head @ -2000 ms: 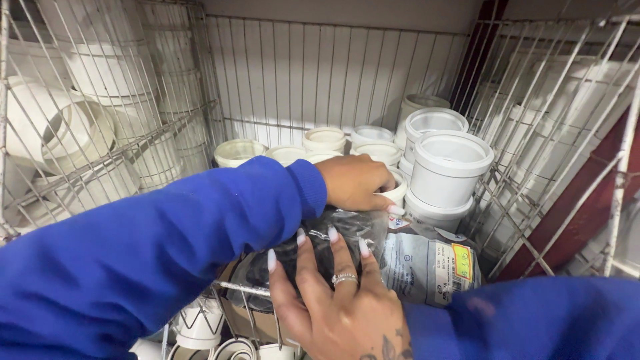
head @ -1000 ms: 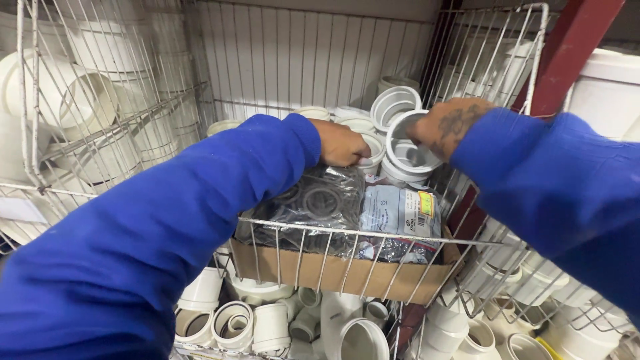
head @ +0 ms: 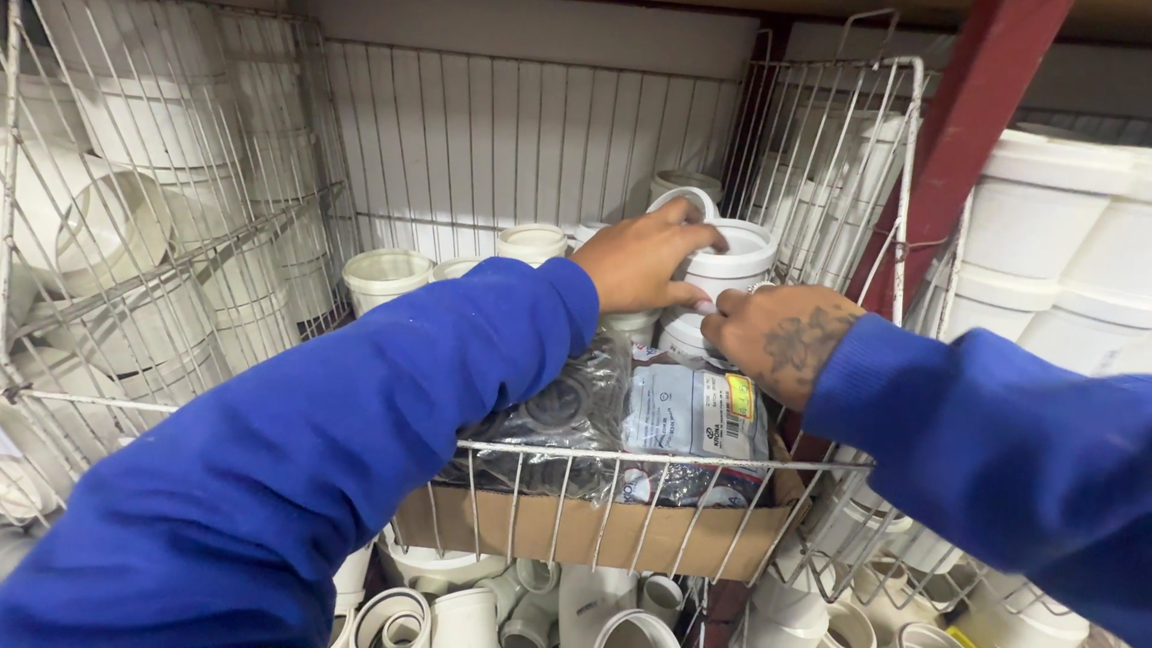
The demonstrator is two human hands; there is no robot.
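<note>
My left hand [head: 652, 252] reaches across the wire basket [head: 666, 459] and has its fingertips over the rim of a white plastic pipe coupling [head: 733, 252]. Its thumb is lower, near the coupling's side. My right hand [head: 778, 337], bent at the knuckles, is at the lower front of the same coupling, close to my left thumb; its fingertips are hidden. Another white ring-shaped fitting [head: 684, 198] shows just behind my left fingers. In front lie a clear plastic bag of black rubber rings [head: 558, 405] and a labelled packet [head: 675, 409], in a cardboard box [head: 585, 531].
Cream pipe fittings [head: 387, 274] stand at the basket's back. Stacked white fittings [head: 153, 117] fill the left basket. A red metal post [head: 967, 135] rises at the right, with more white fittings [head: 1026, 234] beyond it. Loose pipe fittings [head: 463, 616] lie below.
My right hand was on the front bag, then at a tilted white fitting on the right; now it is lower, beside my left hand. My left hand has moved onto the coupling's rim.
</note>
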